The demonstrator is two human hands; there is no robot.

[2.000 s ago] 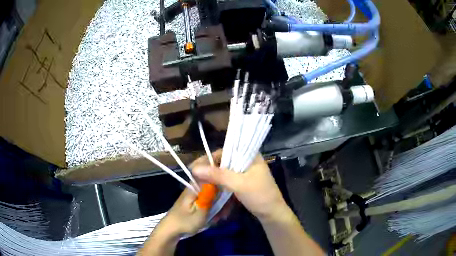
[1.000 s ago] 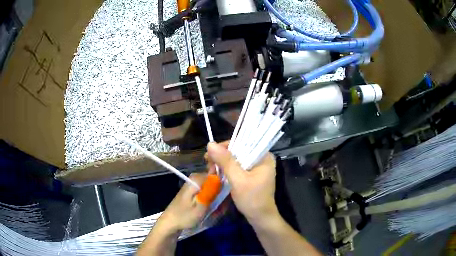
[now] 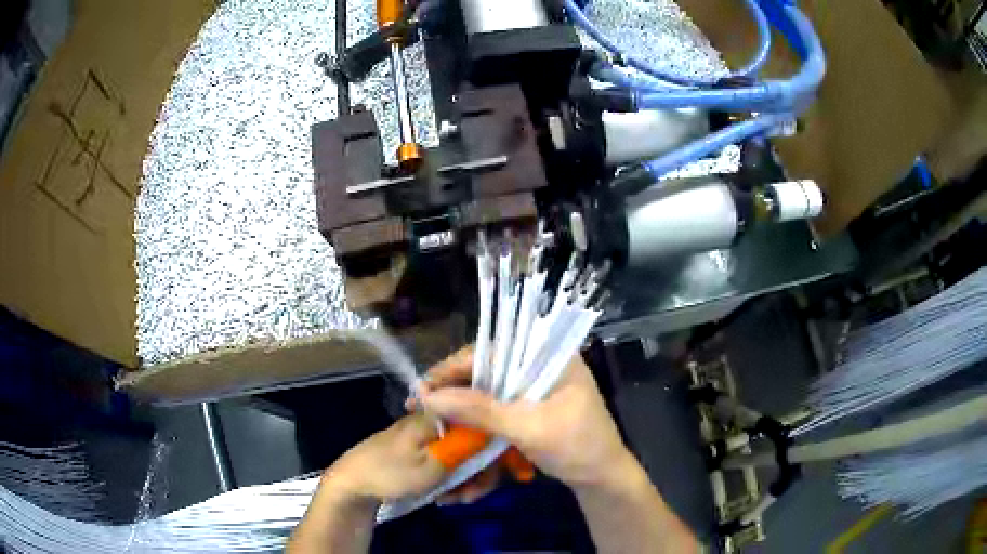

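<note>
My right hand (image 3: 557,427) holds a fanned bundle of white cables (image 3: 530,335) with dark stripped tips just in front of the stripping machine (image 3: 498,141). My left hand (image 3: 395,465), with orange finger cots (image 3: 460,445), is closed on cables beside and partly under my right hand. One blurred cable sticks up to the left from between the hands. No cable shows between the machine's dark blocks; the orange-ended rod (image 3: 404,108) stands above the gap. The cables' long ends (image 3: 238,514) trail to the lower left.
Tiny white-grey scraps (image 3: 227,206) surround the machine inside cardboard walls (image 3: 81,184). Light blue air hoses (image 3: 714,100) and silver-white cylinders (image 3: 682,222) are on the right. A cream pipe rack (image 3: 877,435) bears white cables at the lower right. More cables hang at the lower left.
The cable that was between the machine's blocks is out. The bundle has tilted left and sits lower. My left hand has moved slightly down and right, and the lone cable at left has shifted.
</note>
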